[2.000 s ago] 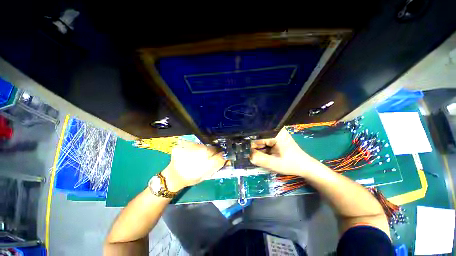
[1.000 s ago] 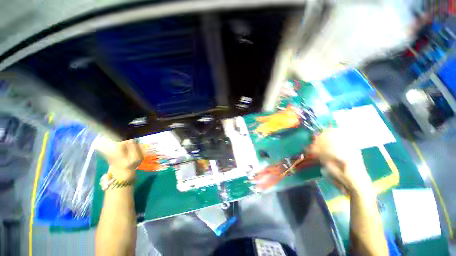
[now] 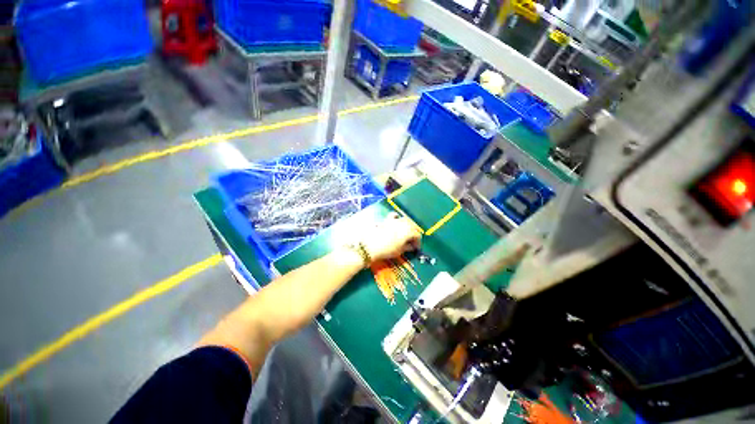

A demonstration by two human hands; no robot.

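My left hand (image 3: 391, 239) is at the left part of the green bench, over an orange wire bundle (image 3: 396, 278). The orange ends fan out below the fingers. The fingers are curled, and whether they grip the wires is hidden. The crimping applicator (image 3: 451, 339), a dark block, stands in its cream base plate (image 3: 402, 334) to the right of the bundle. My right hand is not in view. More orange wires (image 3: 542, 410) show at the bottom edge, right of the base plate.
A blue bin (image 3: 240, 204) heaped with silvery-white strands (image 3: 306, 197) stands behind my left hand. The cream machine housing (image 3: 571, 248) with a red lit switch (image 3: 735, 184) fills the right. Another blue bin (image 3: 454, 132), a frame post (image 3: 334, 74) and yellow floor lines lie beyond.
The view has swung to the left. My left hand is now over the orange bundle left of the machine. My right hand has gone out of the picture.
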